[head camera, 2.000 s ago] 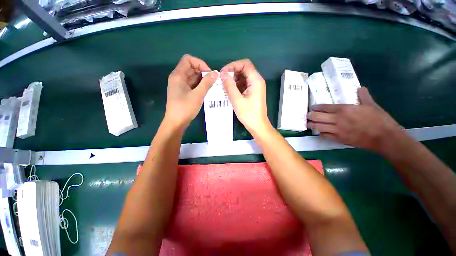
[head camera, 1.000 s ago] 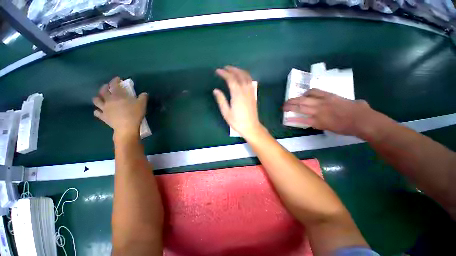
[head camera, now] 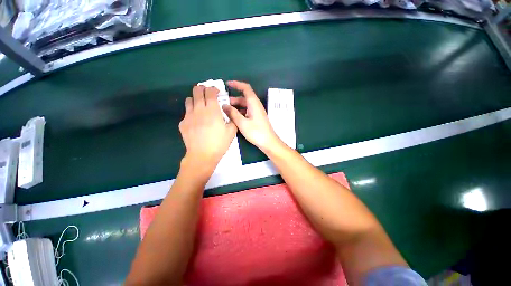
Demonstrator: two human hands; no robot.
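Note:
A slim white box (head camera: 230,158) lies at the near edge of the green belt, its top end under my hands. My left hand (head camera: 207,124) lies over the box with its fingers on the upper end and grips it. My right hand (head camera: 250,115) is at the right side of the same box, thumb and fingers at its upper part. Ragged white flaps show at the far end. A second white box (head camera: 282,118) with a barcode lies just right of my right hand, untouched.
White boxes (head camera: 31,152) lie at the far left of the belt. A red foam mat (head camera: 241,234) is under my forearms. A white rail (head camera: 112,195) edges the belt. A white corded stack (head camera: 33,263) stands lower left. Bagged parts (head camera: 78,22) lie beyond the far rail.
My left hand has moved right with the left box, and my right hand has left the middle box and come to it. The other person's hand and the boxes under it are out of view.

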